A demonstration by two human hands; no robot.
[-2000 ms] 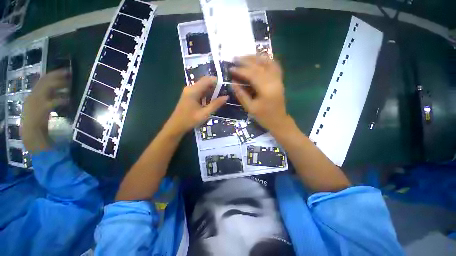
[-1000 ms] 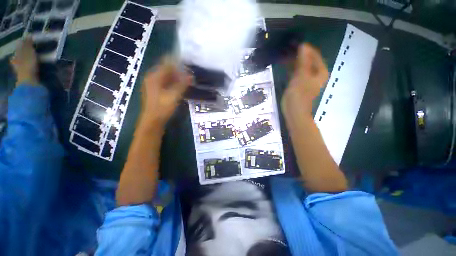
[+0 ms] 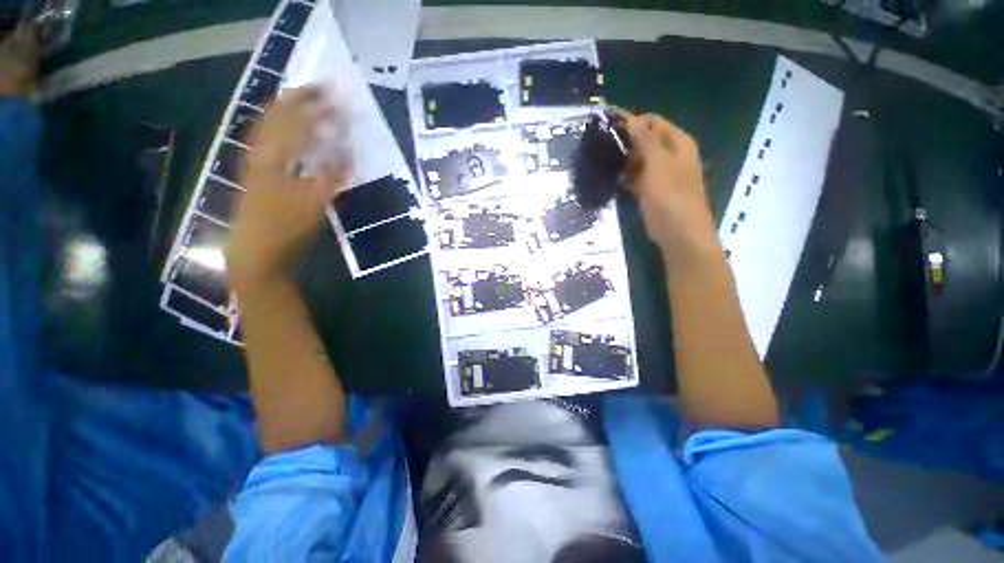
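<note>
The clear blister tray lies in front of me with circuit boards in its two columns of pockets. My right hand grips a black die-cut sticker between thumb and fingers, above the tray's upper right side. My left hand is blurred and lies over the sticker sheet, a white strip with black rectangles at its lower end, just left of the tray. Whether its fingers grip the sheet cannot be told.
Spare sticker sheets lie partly under my left hand. A used liner lies to the right. A narrow dark device with a yellow spot is at far right. A neighbour's blue sleeve is at the left edge.
The sticker sheet has moved from above the tray to its left with my left hand, uncovering the upper pockets. My right hand has come away from the sheet with a black sticker.
</note>
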